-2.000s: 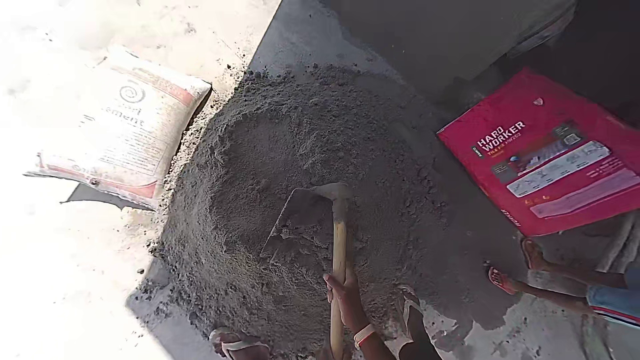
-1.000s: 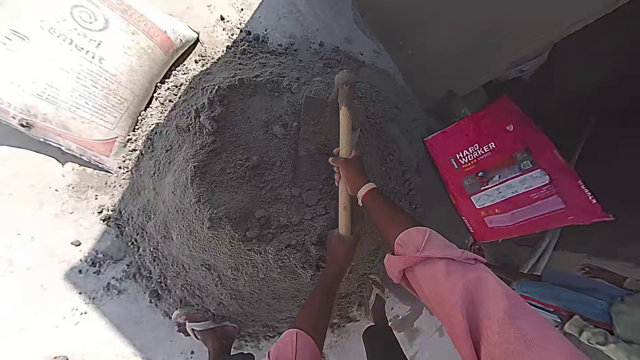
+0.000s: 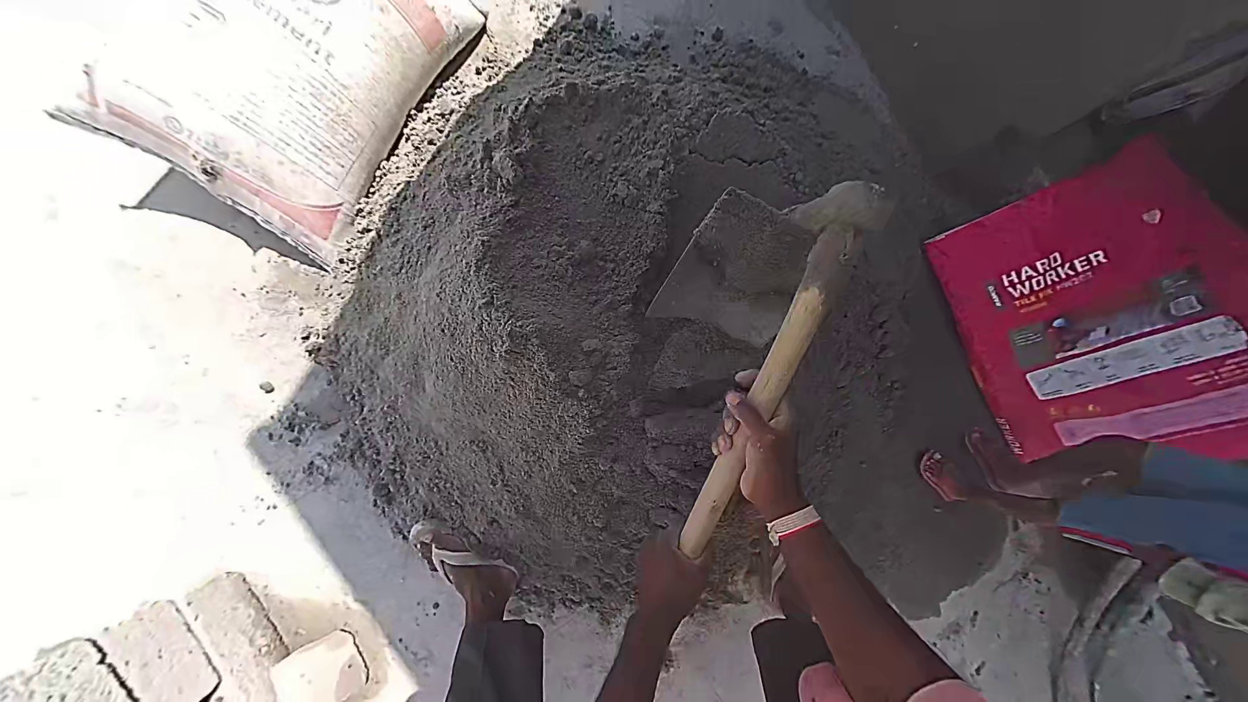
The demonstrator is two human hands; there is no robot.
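Observation:
A hoe with a wooden handle (image 3: 795,336) slants over a broad pile of grey, damp-looking mortar mix (image 3: 468,322). Its flat metal blade (image 3: 731,263) lies at the pile's right part, with grey mix on and around it. My right hand (image 3: 765,448) wraps the middle of the handle; a pale band with red is on that wrist. Lower down, my left hand (image 3: 673,575) grips the handle's end.
A white cement bag (image 3: 283,107) lies at the upper left, a red tile-fix bag (image 3: 1102,292) at the right. Another person's feet (image 3: 975,468) stand by the red bag. My sandalled foot (image 3: 478,575) touches the pile's lower edge. Concrete blocks (image 3: 161,648) sit at the lower left.
A second ago the handle stood nearly upright in view; now it leans to the right at the top, with the blade visible to its left. Both hands remain on it.

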